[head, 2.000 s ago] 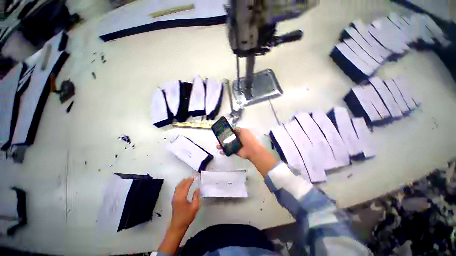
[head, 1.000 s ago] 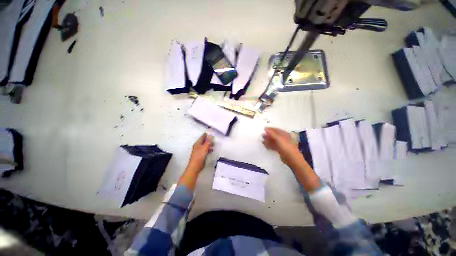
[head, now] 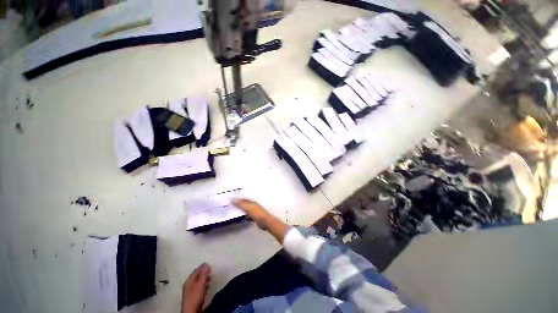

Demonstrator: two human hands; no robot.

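A small cut bundle (head: 214, 211) with a white top and dark layered sides lies on the table in front of me. My right hand (head: 254, 212) is at its right end, fingers extended over the top; the frames do not show whether it grips. My left hand (head: 197, 285) is near the table's front edge, apart from the bundles and blurred. A second small bundle (head: 185, 165) lies just beyond. The smartphone (head: 175, 121) lies on the row of small bundles (head: 142, 129) at the left.
The cutting machine (head: 235, 36) stands ahead on its metal base plate (head: 248, 103). Rows of bundles (head: 312, 145) lie to the right. A thick dark-sided bundle (head: 136, 269) stands at the near left. A long panel bundle (head: 122, 30) lies at the far side. Offcuts (head: 434, 189) cover the floor at right.
The phone has gone from my right hand onto the small bundles. The second bundle is turned straighter. My right hand has come to the near bundle; my left hand has drawn back towards me. The view has turned right.
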